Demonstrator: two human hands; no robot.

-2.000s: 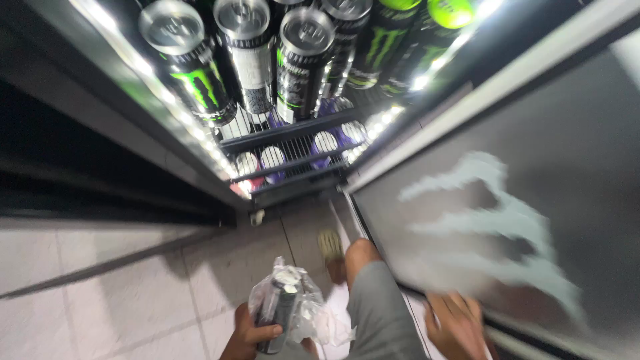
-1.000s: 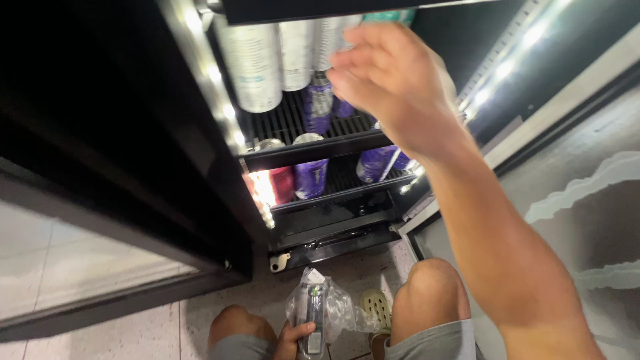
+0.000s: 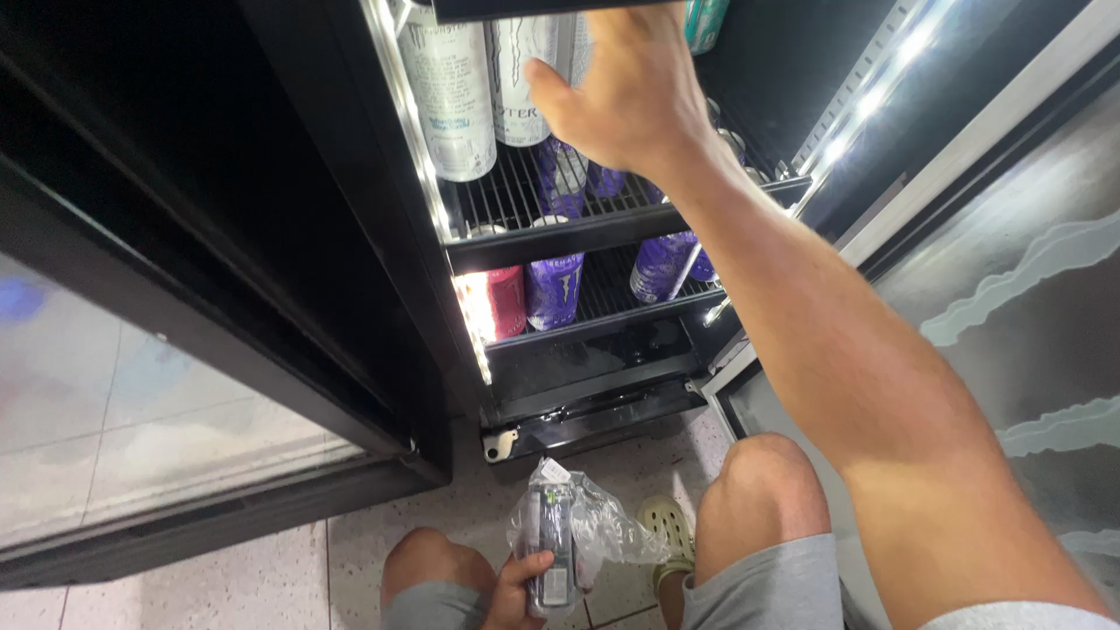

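Note:
Low in the view, my left hand (image 3: 522, 588) grips a dark drink can (image 3: 551, 542) wrapped in a clear plastic bag (image 3: 604, 516). My right hand (image 3: 626, 96) reaches into the lit drinks cooler, at the upper shelf, among white Monster cans (image 3: 523, 83); its fingertips are cut off by a shelf edge, so whether it holds a can is hidden. Left of it stands another white can (image 3: 451, 105), and a teal can (image 3: 704, 24) is on its right. Purple cans (image 3: 555, 289) and a red can (image 3: 505, 302) stand on a lower shelf.
The cooler's door (image 3: 1015, 350) stands open on the right. A black shelf edge (image 3: 560, 7) crosses above my right hand. Wire shelves with black front rails (image 3: 569, 238) lie below it. A dark cabinet frame (image 3: 289, 385) with a glass panel is on the left. My knees are close to the cooler's base.
My right hand was by the door two seconds ago, then rose in front of the white cans; now it is farther in among them. My left hand keeps the bagged can. The view has shifted strongly.

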